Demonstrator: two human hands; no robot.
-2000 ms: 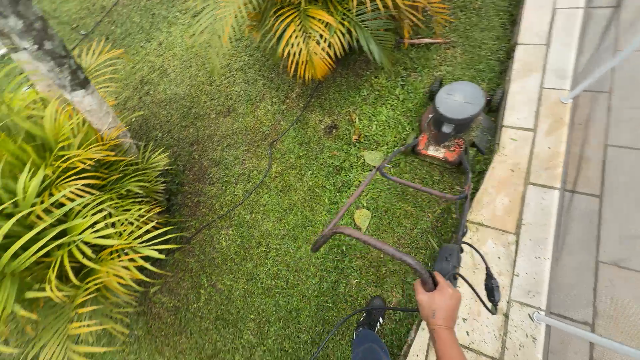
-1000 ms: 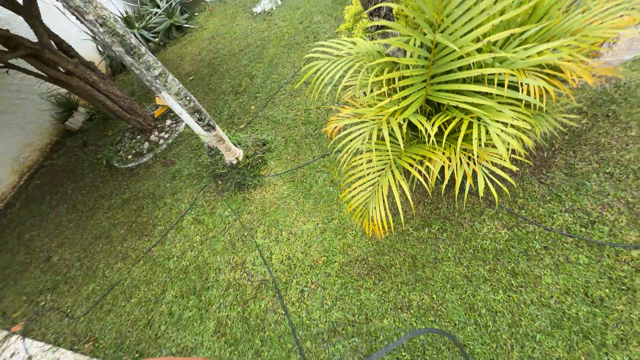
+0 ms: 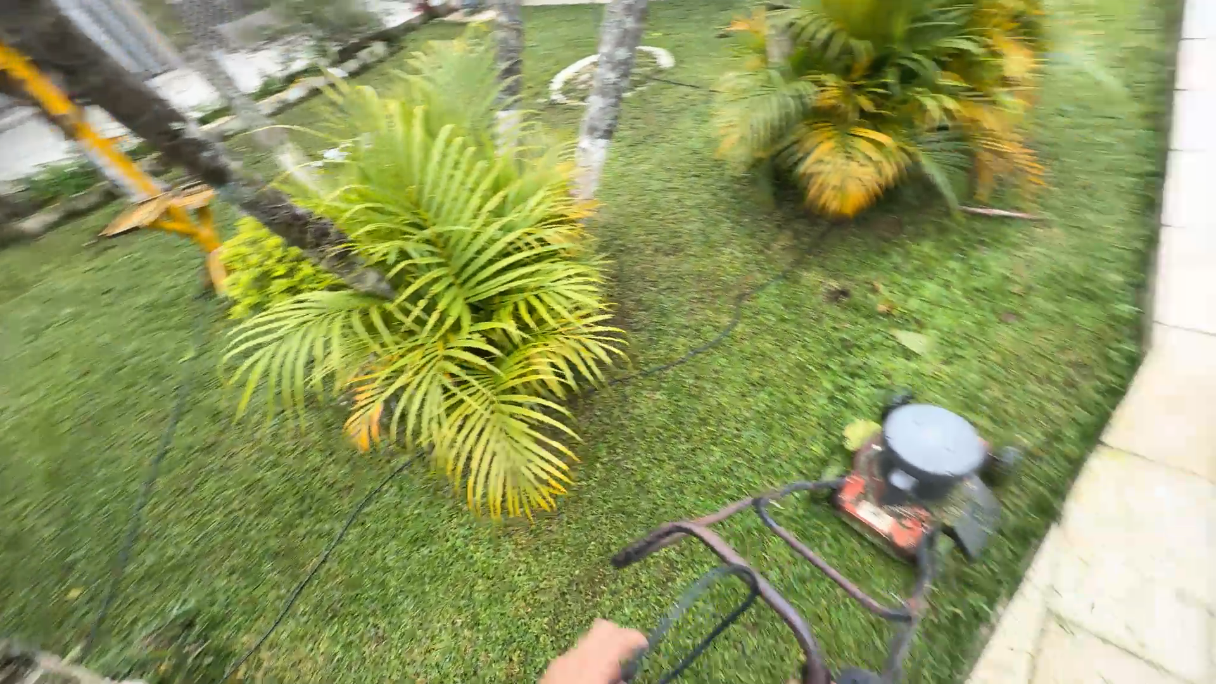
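My left hand is at the bottom edge, closed around a looped black power cord. The loop rises beside the bent tubular metal handle of a lawn mower. The mower's orange deck and round grey motor cover are farther ahead, on the grass near the paving. Of my right hand, only a sliver of skin may show at the bottom edge by the handle; its grip cannot be made out.
A low palm fans out left of centre, another behind it. Dark cable crosses the lawn between them. Pale stone paving borders the right side. Slanting trunks and a yellow post are at upper left.
The view has swung widely. Two seconds ago a hand held the mower handle and my left hand was out of view; now my left hand shows with a cord loop.
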